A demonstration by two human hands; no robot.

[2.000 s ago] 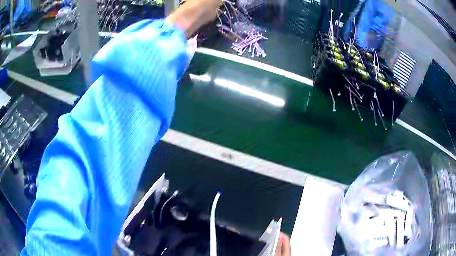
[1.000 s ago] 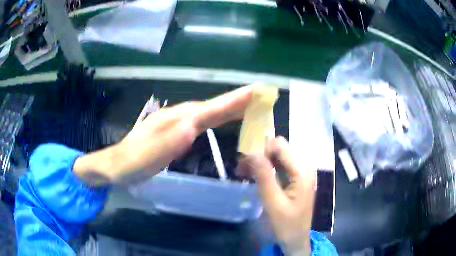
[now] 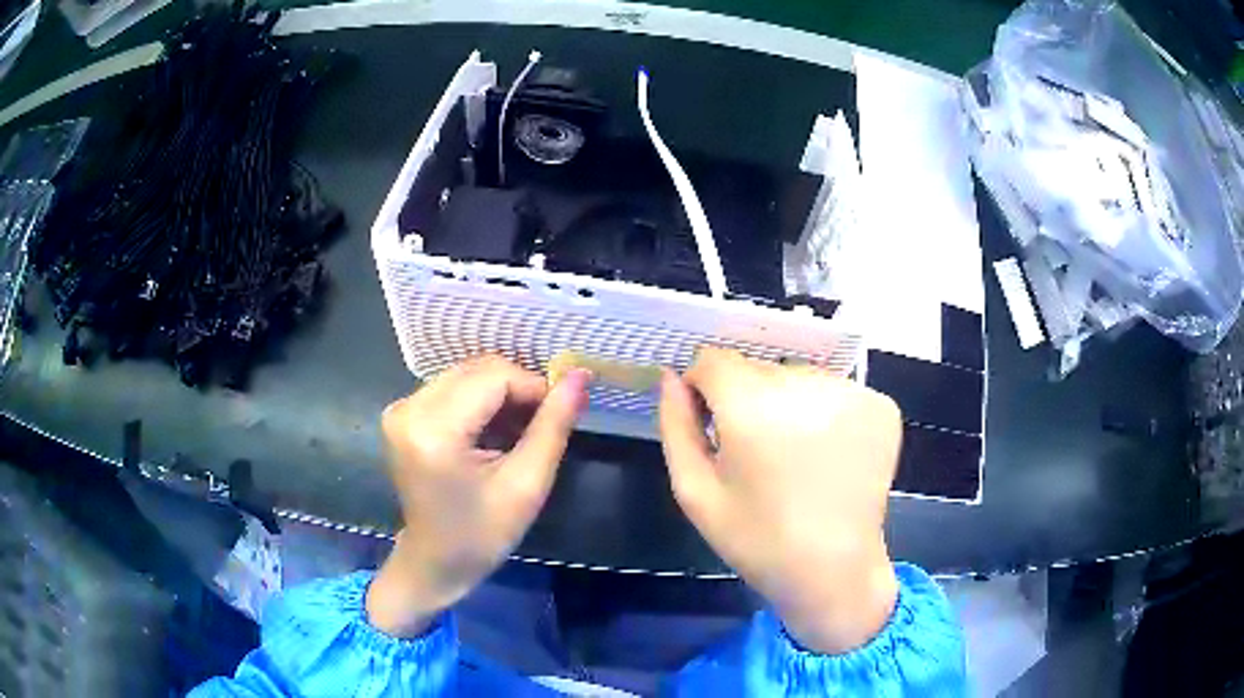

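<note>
A white open housing (image 3: 478, 311) with a finely ribbed front and black inside lies on the dark bench mat. A round dark part (image 3: 550, 137) shows inside it at the left. A white flat ribbon cable (image 3: 678, 177) with a blue tip rises from the housing. My left hand (image 3: 478, 471) and my right hand (image 3: 785, 471) are in front of the ribbed front. They pinch the two ends of a short pale yellow tape strip (image 3: 614, 372) against or just before that front. Whether the tape is stuck there I cannot tell.
A tangled black cable bundle (image 3: 184, 191) lies at the left. A white backing sheet (image 3: 917, 205) with black adhesive rectangles (image 3: 928, 423) lies right of the housing. Beside it are a small white part (image 3: 1018, 303) and a clear plastic bag (image 3: 1119, 177) of white parts.
The yellow tape moved from above the housing's right part down to its front, now stretched between both hands. The left hand came back from over the housing. The view tilted down.
</note>
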